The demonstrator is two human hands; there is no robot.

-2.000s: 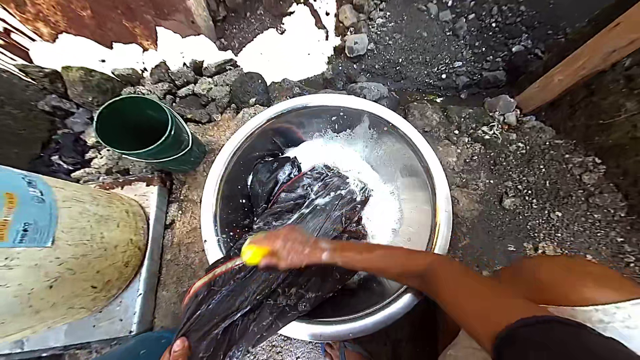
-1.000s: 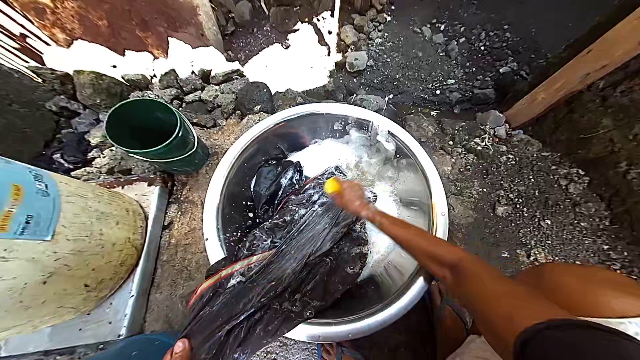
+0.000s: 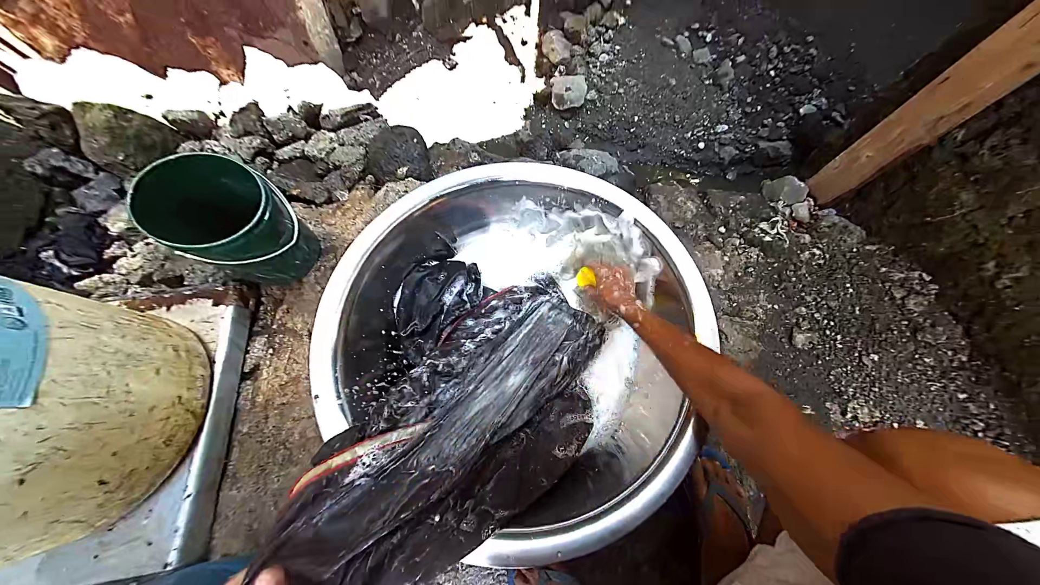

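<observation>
A black garment (image 3: 487,406) with a red and pale stripe lies wet across a round metal basin (image 3: 329,349) holding sudsy water (image 3: 520,236). Its near end hangs over the rim at the lower left, where my left hand (image 3: 264,577) grips it; only fingertips show at the bottom edge. My right hand (image 3: 613,288) is in the foam at the garment's far end, closed on a small yellow object (image 3: 586,277), of which only a part shows. A darker bunched part of cloth (image 3: 439,296) rests in the basin's left side.
A green bucket (image 3: 280,244) with a pale handle stands behind the basin on the left. Nearer is a large stained cream container (image 3: 106,422) on a metal-edged surface (image 3: 213,439). Rocks (image 3: 398,153) line the back, and a wooden post (image 3: 926,106) slants at the right.
My right hand with the yellow object has moved from the garment's near part to its far end and into the foam. My left hand still holds the near end.
</observation>
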